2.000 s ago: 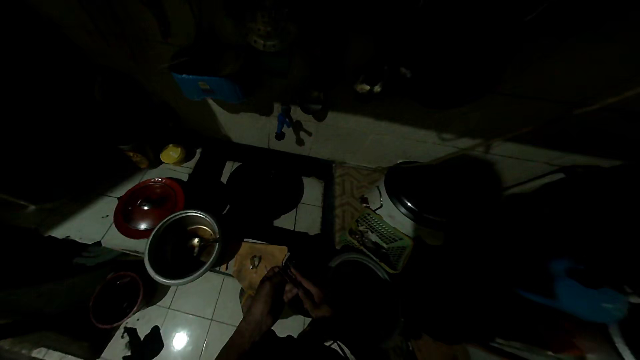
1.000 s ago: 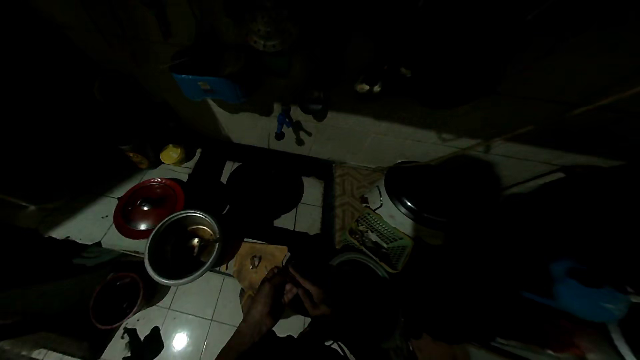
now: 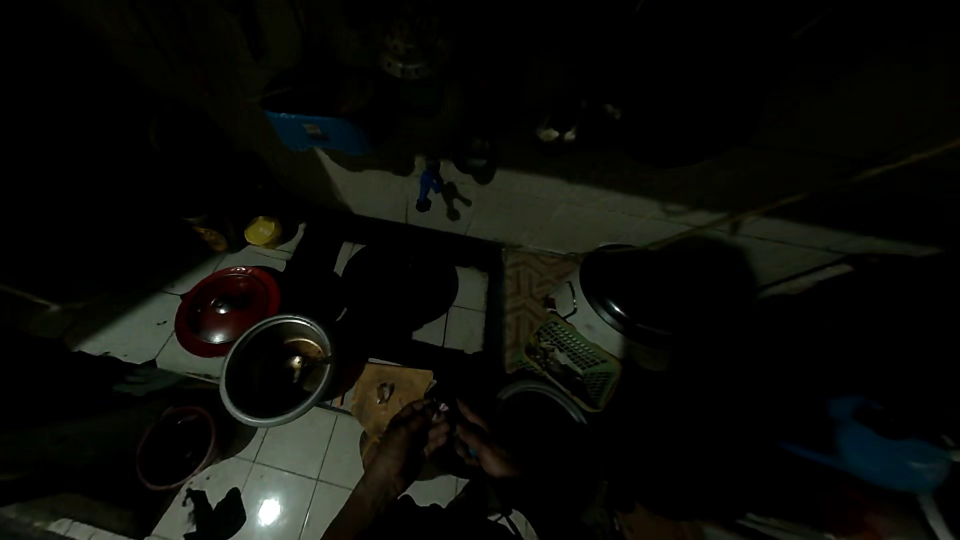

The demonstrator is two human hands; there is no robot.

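Observation:
The scene is very dark. Near the bottom middle, my left hand point(image 3: 409, 442) has its fingers closed around a small pale piece point(image 3: 440, 409) that I cannot identify. Close beside it on the right is my right hand point(image 3: 484, 442), curled around something with a bit of blue showing; shadow hides the rest. Just beyond my left hand lies a tan board point(image 3: 397, 382) with a small pale scrap point(image 3: 385, 392) on it. A metal pot point(image 3: 229, 390) with a spoon point(image 3: 298, 363) inside stands to the left, against a red lid point(image 3: 196, 300).
Right of my hands are a round basin point(image 3: 551, 390), a green plastic basket point(image 3: 600, 379) and a large dark lid point(image 3: 622, 307). A pink bucket point(image 3: 208, 439) stands lower left. A yellow container point(image 3: 262, 231) and a blue tap point(image 3: 427, 187) are farther back.

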